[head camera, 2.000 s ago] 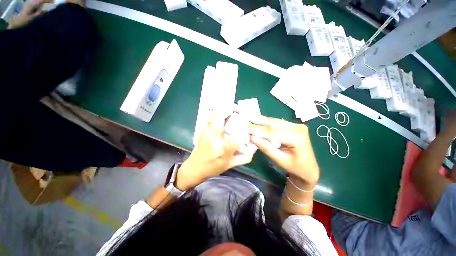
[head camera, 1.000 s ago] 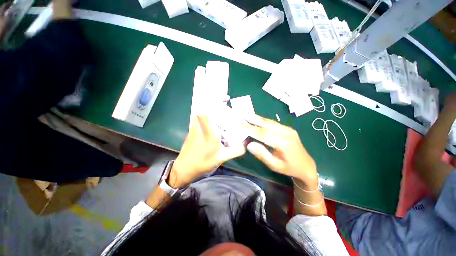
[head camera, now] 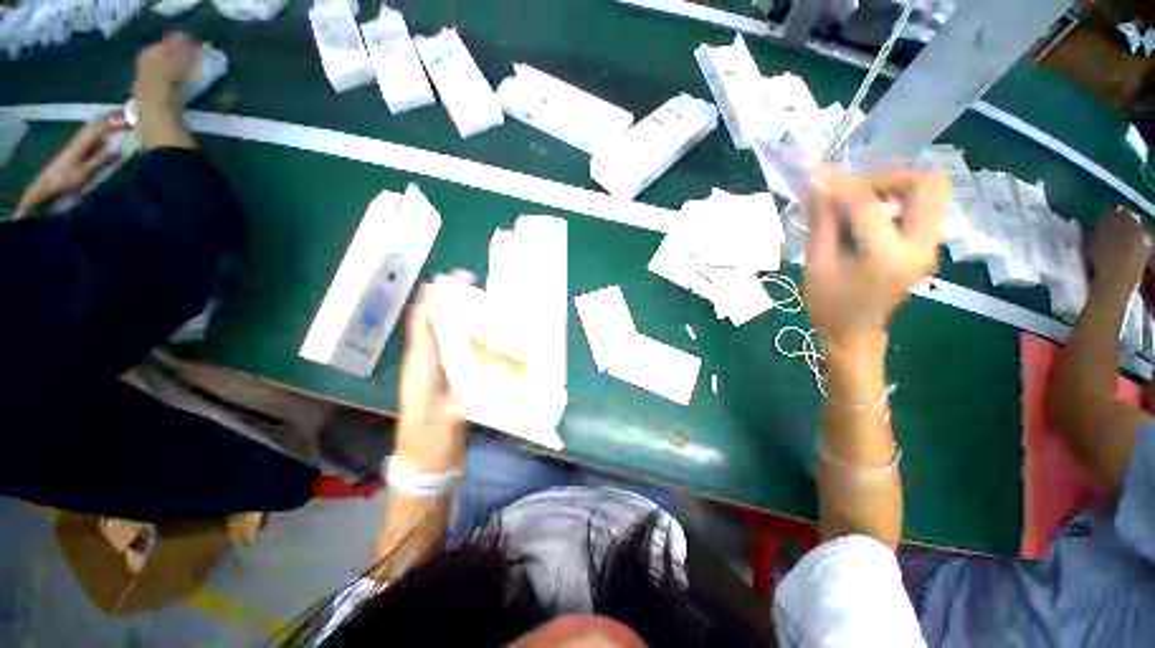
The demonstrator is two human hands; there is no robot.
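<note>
My left hand (head camera: 431,367) holds a white folding carton (head camera: 492,373) by its left side, tilted over the green bench near its front edge. The carton partly covers flat white carton blanks (head camera: 538,260). My right hand (head camera: 874,247) is raised in front of the grey post, blurred, fingers bent; whether it holds anything is unclear. Two white cards (head camera: 652,367) lie at an angle right of the blanks. Another carton (head camera: 367,291), with an oval blue picture and open end flap, lies left of my left hand. Loose white leaflets (head camera: 725,253) lie beyond the cards.
A slanting grey post (head camera: 944,82) stands at right. Rubber bands (head camera: 798,342) lie below my right hand. White cartons (head camera: 652,146) stand in rows beyond the white strip (head camera: 380,152). A person's dark sleeve (head camera: 139,253) is at left, another person's arm (head camera: 1089,329) at right.
My right hand has moved up and right, away from my left hand. My left hand has moved left and now holds a carton. Two white cards now lie uncovered on the bench.
</note>
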